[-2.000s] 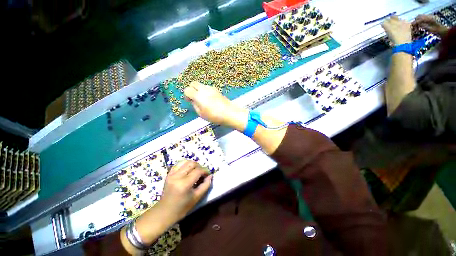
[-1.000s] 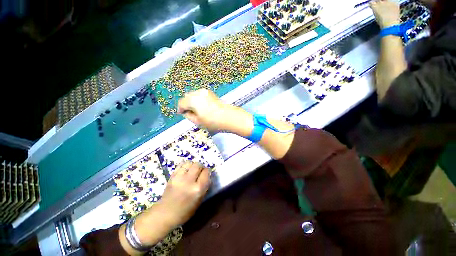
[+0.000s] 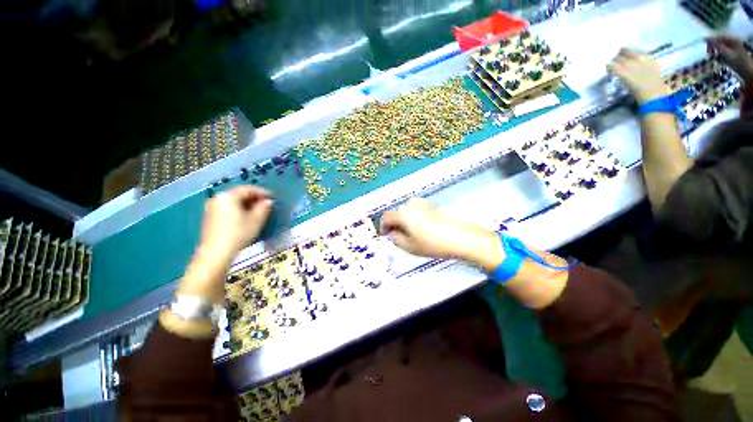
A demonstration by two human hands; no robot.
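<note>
Two PCB panels dotted with dark parts lie side by side on the near track, a left panel [image 3: 262,303] and a right panel [image 3: 345,257]. My left hand [image 3: 234,221] is bare and slightly blurred, over the green mat by the black components [image 3: 268,167], fingers bent together. I cannot tell if it holds a part. My right hand [image 3: 419,227], with a blue wrist strap [image 3: 509,257], is just right of the right panel's upper corner, fingertips pinched. Any part in it is too small to tell. A heap of gold rings [image 3: 404,128] lies on the green mat [image 3: 149,254].
Stacked panels [image 3: 516,66] stand right of the heap, with a red bin [image 3: 490,30] behind. Another panel [image 3: 573,159] lies farther along the track. A component tray [image 3: 194,151] sits on the upper left ledge. A board stack [image 3: 41,276] is far left. A coworker's hands [image 3: 640,74] are at right.
My left hand has left the panels and moved up to the black components. My right hand has moved from the gold rings toward the track. The whole view has shifted somewhat.
</note>
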